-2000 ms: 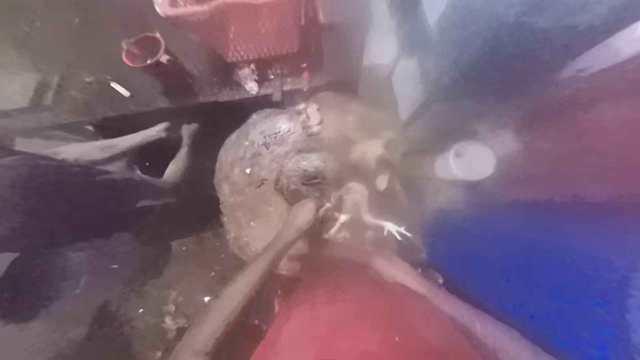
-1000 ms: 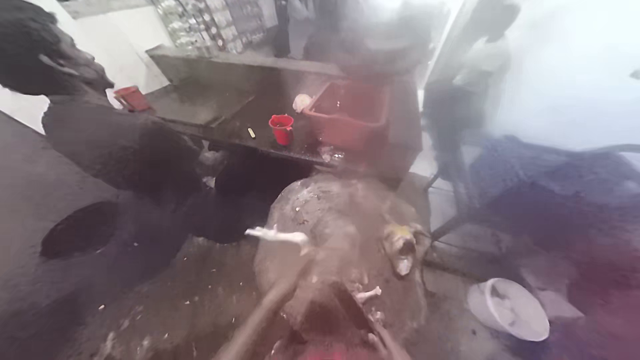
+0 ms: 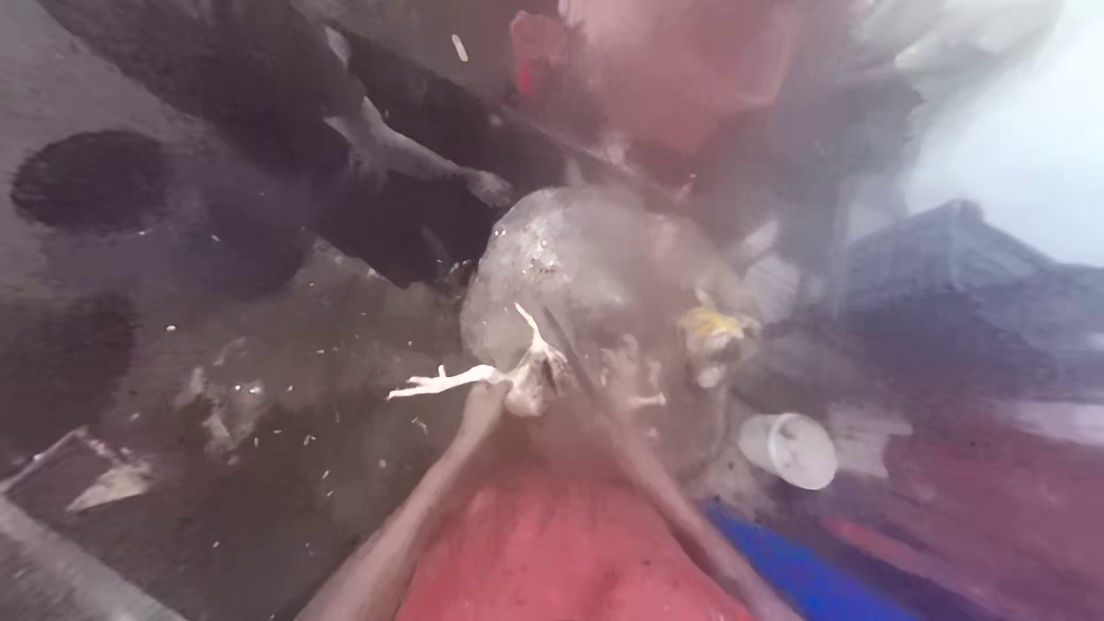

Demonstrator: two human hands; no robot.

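Note:
In the blurred head view my left hand (image 3: pixel 490 392) grips a pale poultry carcass (image 3: pixel 528 392), whose feet stick out to the left and upward. My right hand (image 3: pixel 595 405) is closed on a dark knife (image 3: pixel 567 349), its blade pointing up and left beside the carcass. Both hands are over the near part of a large round block (image 3: pixel 552 267) with a wet, worn top. Pale poultry pieces (image 3: pixel 638 379) lie on the block just right of the knife. Farther right, at the block's edge, is a yellowish and pale heap of poultry parts (image 3: pixel 714 336).
A white bucket (image 3: pixel 802 450) stands on the floor to the right. Another person's forearm (image 3: pixel 423 159) reaches in beyond the block at upper left. A reddish crate (image 3: pixel 681 60) and a red cup (image 3: pixel 539 52) are at the top. Scraps litter the floor (image 3: pixel 285 466) at left.
The view has swung up and back down. The carcass with its feet now shows at my left hand, near the block's left edge. The dark blade now shows plainly.

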